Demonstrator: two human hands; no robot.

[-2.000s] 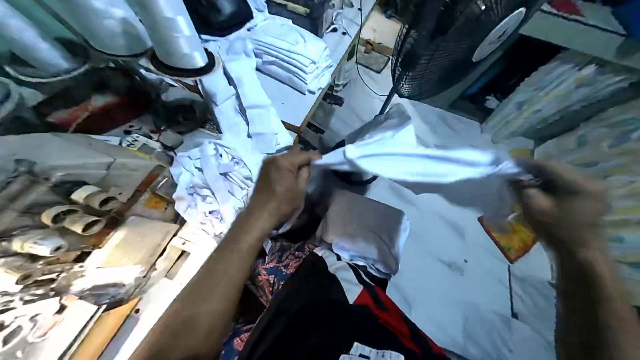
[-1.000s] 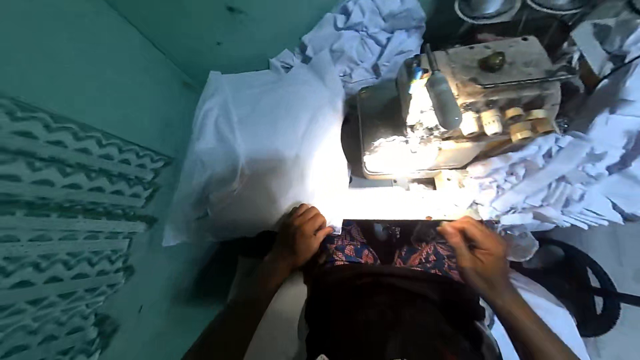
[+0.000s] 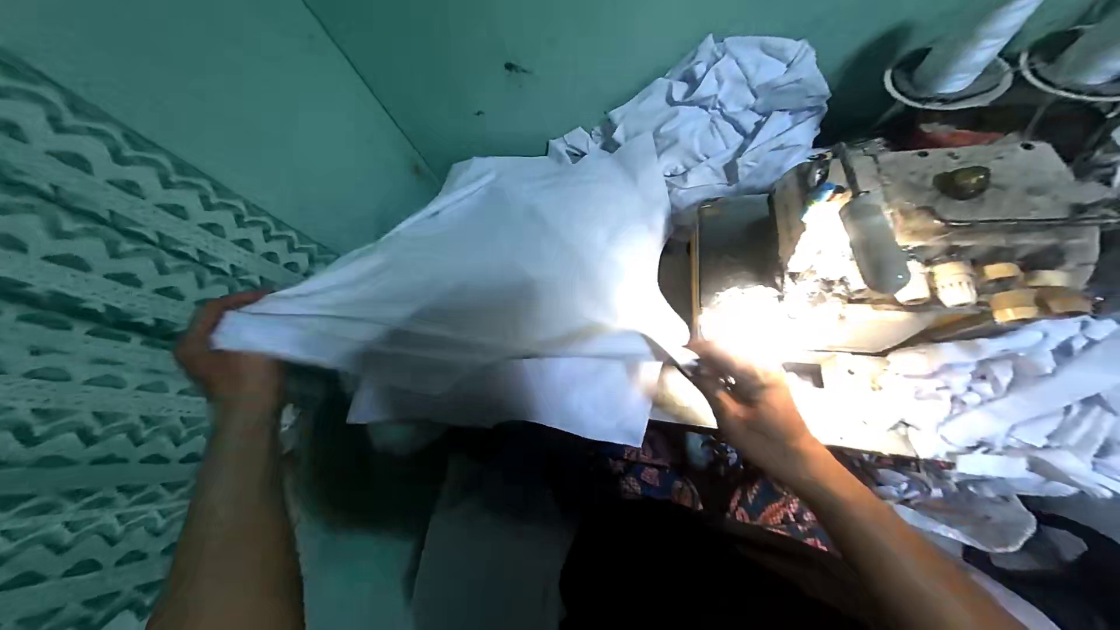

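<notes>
A white fabric piece (image 3: 525, 254) is stretched between my two hands, left of an industrial sewing machine (image 3: 971, 192). My left hand (image 3: 232, 350) grips its far left corner beside the green wall, fingertips partly hidden by the cloth. My right hand (image 3: 744, 394) pinches its right edge near the lit front of the machine. More white cloth lies beneath the stretched piece, its lower edge hanging near my lap. A bright lamp glare washes out the area around the needle, so details there cannot be seen.
Crumpled white fabric (image 3: 735, 114) is heaped against the wall behind. White cloth strips (image 3: 1032, 402) pile up at the right of the machine. Thread cones (image 3: 971, 52) stand at the top right. A green patterned lattice wall (image 3: 96, 350) borders the left side.
Since one second ago, my left hand has moved left with the cloth's corner, and my right hand has moved onto the fabric's right edge. The view swung from the fan side to the machine earlier.
</notes>
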